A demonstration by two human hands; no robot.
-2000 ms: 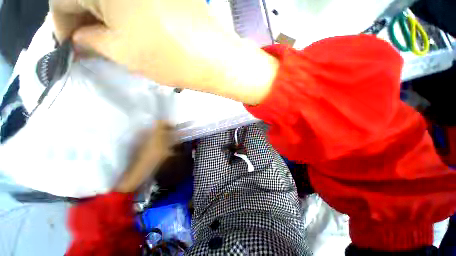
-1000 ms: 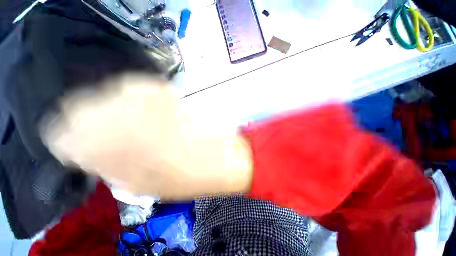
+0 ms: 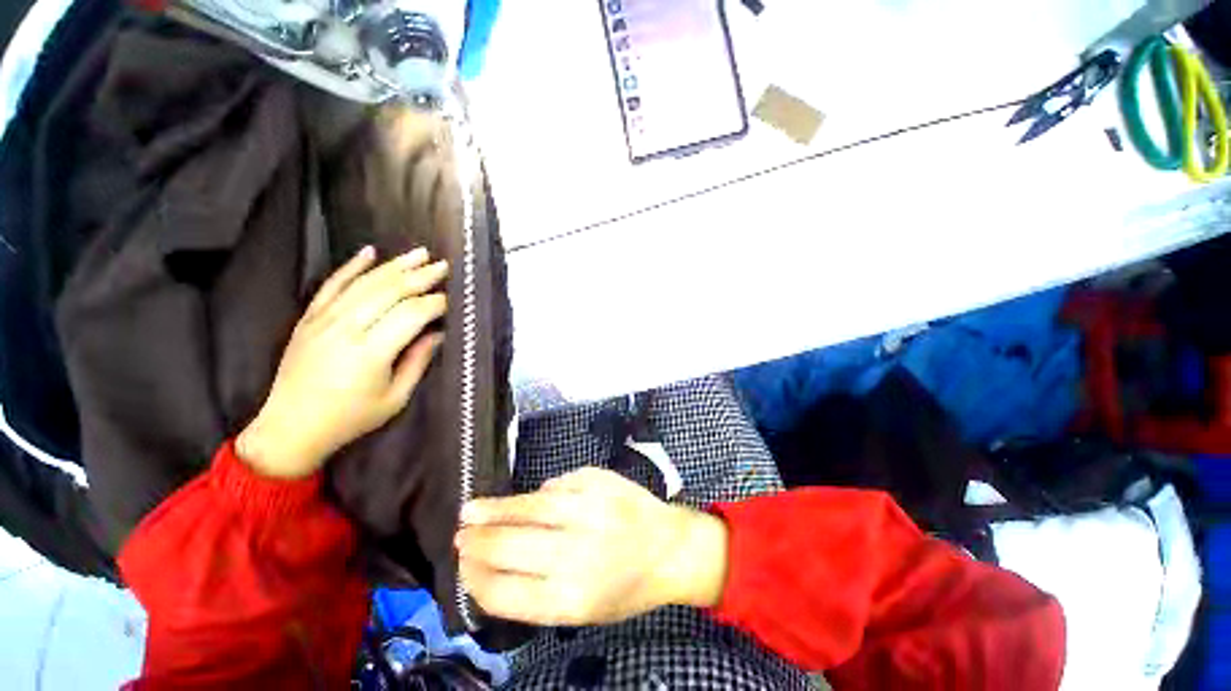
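Observation:
The dark brown garment (image 3: 176, 257) lies over the left of the table and hangs towards my lap. A zipper (image 3: 469, 324) with pale teeth runs along its right edge, up to the lit needle area (image 3: 429, 101) of the sewing machine. My left hand (image 3: 358, 351) lies flat on the brown cloth left of the zipper, fingers spread, gripping nothing. My right hand (image 3: 567, 547) pinches the zipper edge near its lower end, at the front of the table.
A phone (image 3: 675, 81), a small tan card (image 3: 788, 114), black thread snips (image 3: 1067, 97) and green and yellow scissors loops (image 3: 1152, 108) lie on the white table (image 3: 756, 243). Blue cloth (image 3: 932, 344) and white cloth (image 3: 1093, 581) lie below it, right.
The brown garment has come into place under the machine with its zipper running straight. My right hand moved down to the zipper's lower end. My left hand now rests on the cloth.

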